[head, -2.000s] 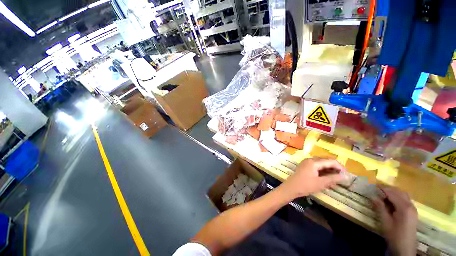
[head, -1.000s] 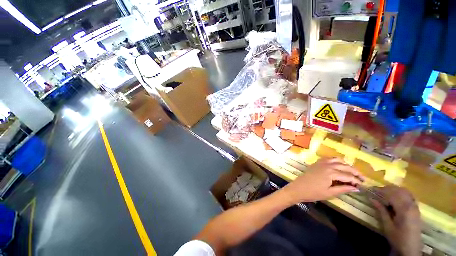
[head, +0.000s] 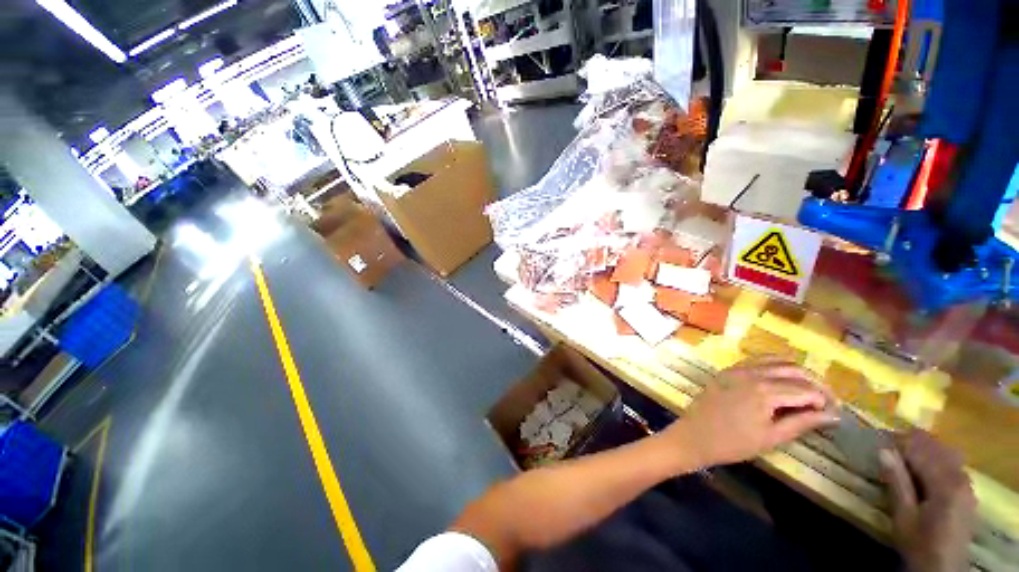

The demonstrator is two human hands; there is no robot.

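Note:
My left hand (head: 762, 411) is over the table's front edge, its fingertips at a small greyish piece (head: 855, 444). My right hand (head: 930, 492) is at the other side of this piece, with its fingers on it. The piece is blurred and partly hidden by the fingers; it looks like a pale leather piece, held between both hands above the pale strips on the table edge (head: 715, 374). Loose leather pieces (head: 648, 322), orange-brown and white, lie in a pile to the left of the hands.
A crumpled clear bag (head: 592, 207) lies behind the pile. A small carton (head: 559, 419) with pale pieces stands below the table edge. The blue clamp bracket (head: 894, 240) and a warning sign (head: 773, 259) stand behind the hands. A yellow sheet (head: 872, 369) lies beneath them.
The whole view has shifted, so the table and press appear further right. Both hands stay together at the table edge; the greyish piece between them shows at a changed angle.

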